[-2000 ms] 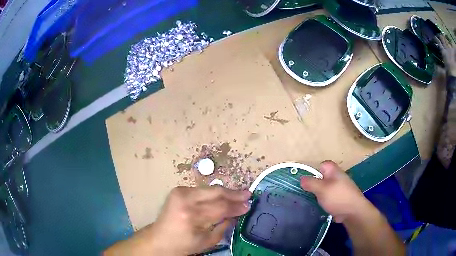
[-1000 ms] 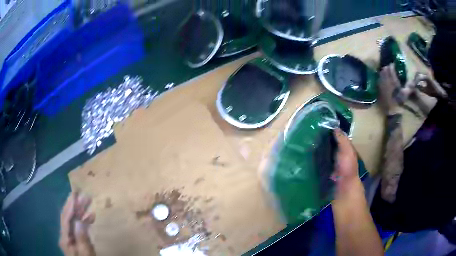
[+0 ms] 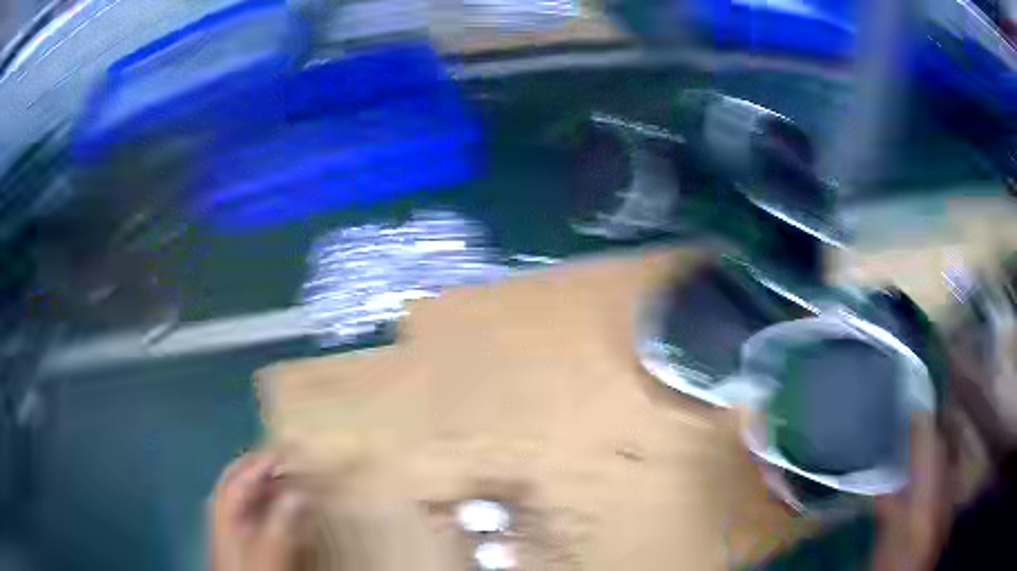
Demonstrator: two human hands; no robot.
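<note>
The picture is strongly blurred. A green shell with a pale rim and dark recessed middle [image 3: 839, 404] is at the right, overlapping another shell [image 3: 708, 329]. My right hand [image 3: 920, 474] is at its right rim, smeared by motion; its fingers and grip cannot be made out. My left hand [image 3: 259, 507] is at the lower left by the cardboard edge, fingers curled; whether it holds anything is unclear. A heap of small silver fittings [image 3: 390, 273] lies behind the cardboard [image 3: 535, 368].
Blue bins [image 3: 346, 139] stand at the back left. More shells [image 3: 630, 178] lie at the back and right. Two white discs [image 3: 484, 515] are near the front edge. Another person's forearm [image 3: 987, 385] is at the far right.
The view has swung, blurring everything. The shell in my right hand has moved from the front, up and right to the other shells. My left hand has left it and moved to the lower left.
</note>
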